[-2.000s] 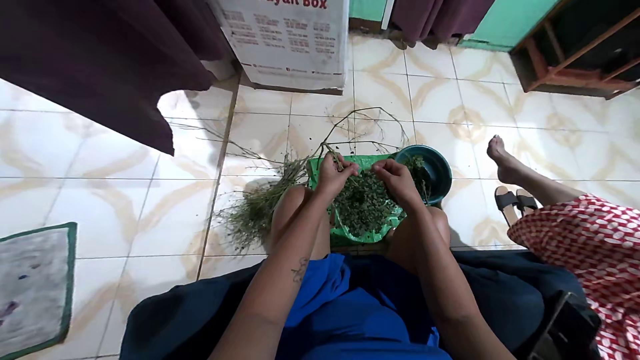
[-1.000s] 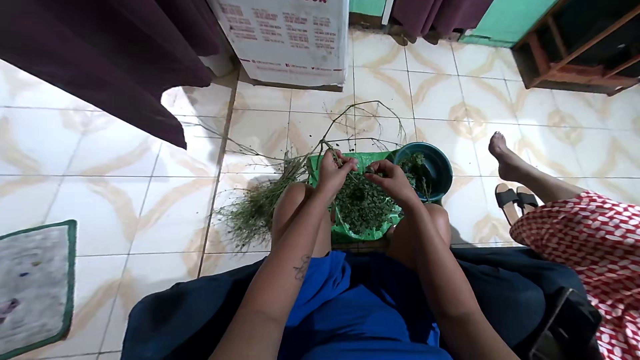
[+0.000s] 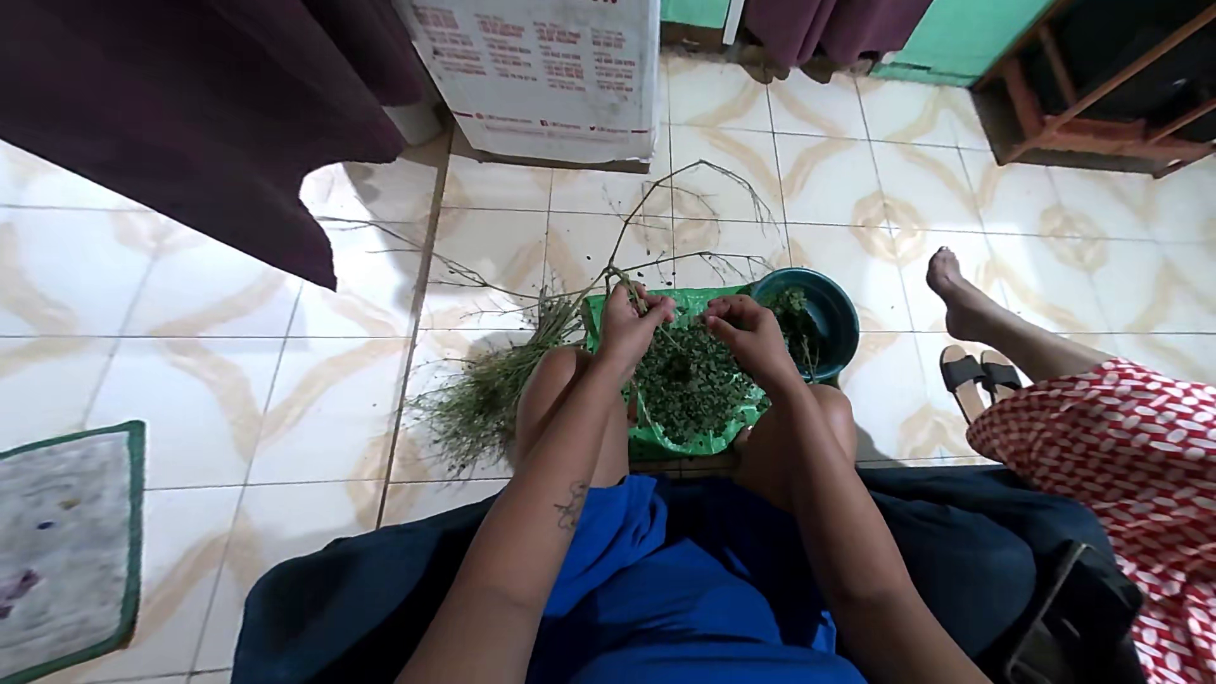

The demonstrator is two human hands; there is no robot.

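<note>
My left hand point(image 3: 635, 321) is closed around a thin branching plant stem point(image 3: 629, 226), whose bare twigs spread over the floor tiles beyond it. Close by on the right, my right hand point(image 3: 746, 331) has thumb and forefinger drawn together; whether a leaf is between them is too small to tell. Beneath both hands, a heap of small green leaves point(image 3: 692, 391) lies on a green plastic sheet or bag point(image 3: 655, 440) between my knees. A bundle of leafy stems point(image 3: 494, 397) rests on the floor beside my left knee. Some greenery lies inside a dark teal plastic basin point(image 3: 844, 328) near my right knee.
A printed cardboard box point(image 3: 560, 85) stands ahead, with a dark purple curtain point(image 3: 218, 123) to the left. Another person's bare foot point(image 3: 959, 294) and a pair of sandals point(image 3: 967, 375) are at the right. A wooden rack point(image 3: 1092, 138) stands at the upper right, and a mat point(image 3: 71, 551) lies lower left.
The right hand has moved a little away from the left hand since the earlier frames. The left hand keeps its hold on the stem, whose twigs have shifted slightly.
</note>
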